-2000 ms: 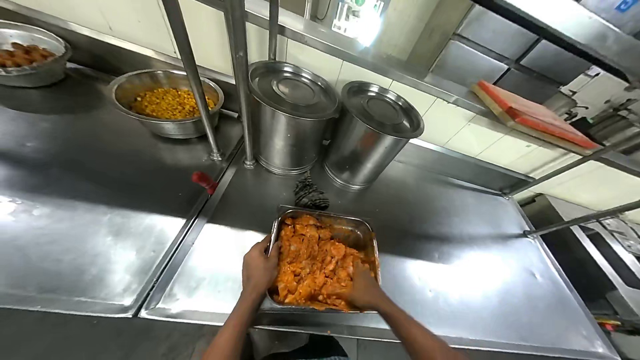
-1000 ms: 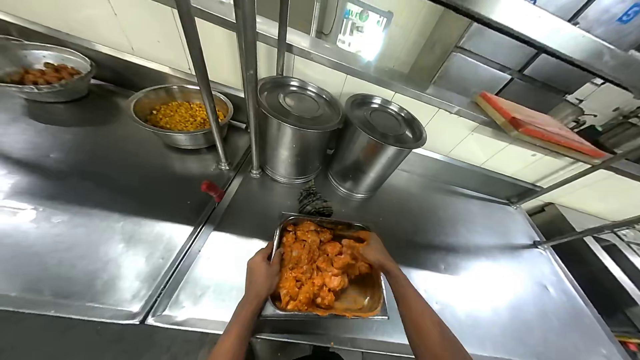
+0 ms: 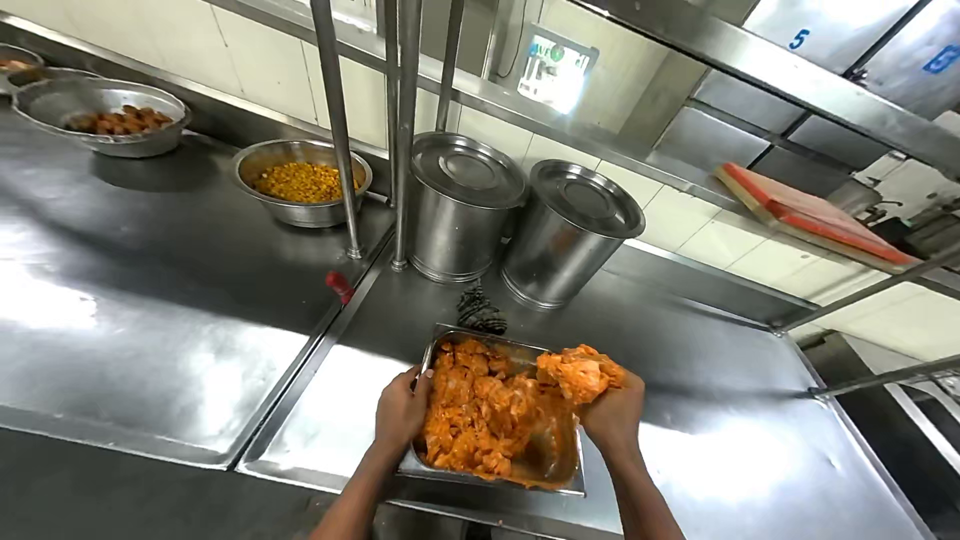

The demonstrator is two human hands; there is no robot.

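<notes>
A rectangular steel pan [image 3: 581, 457] stands near the front edge of the steel counter, holding raw meat pieces [image 3: 472, 412] coated in orange marinade. My left hand [image 3: 403, 409] grips the pan's left rim, thumb on top. My right hand [image 3: 615, 409] holds a clump of coated meat [image 3: 581, 373] above the pan's right side; its fingers are largely hidden by the meat. Below that clump the pan's bottom shows, smeared with marinade. A dark patterned cloth [image 3: 481, 309] lies just behind the pan.
Two lidded steel canisters [image 3: 457, 217] [image 3: 566, 240] stand behind the pan. To the left are a steel bowl of yellow corn kernels [image 3: 300, 202], a bowl of brown pieces [image 3: 142, 142], upright metal posts [image 3: 406, 135] and a red object [image 3: 340, 286]. A red-topped board [image 3: 825, 217] rests on the shelf.
My right hand has risen from inside the pan with a clump of meat. The meat, spread across the pan earlier, now lies mostly at the left. My left hand stays at the left rim.
</notes>
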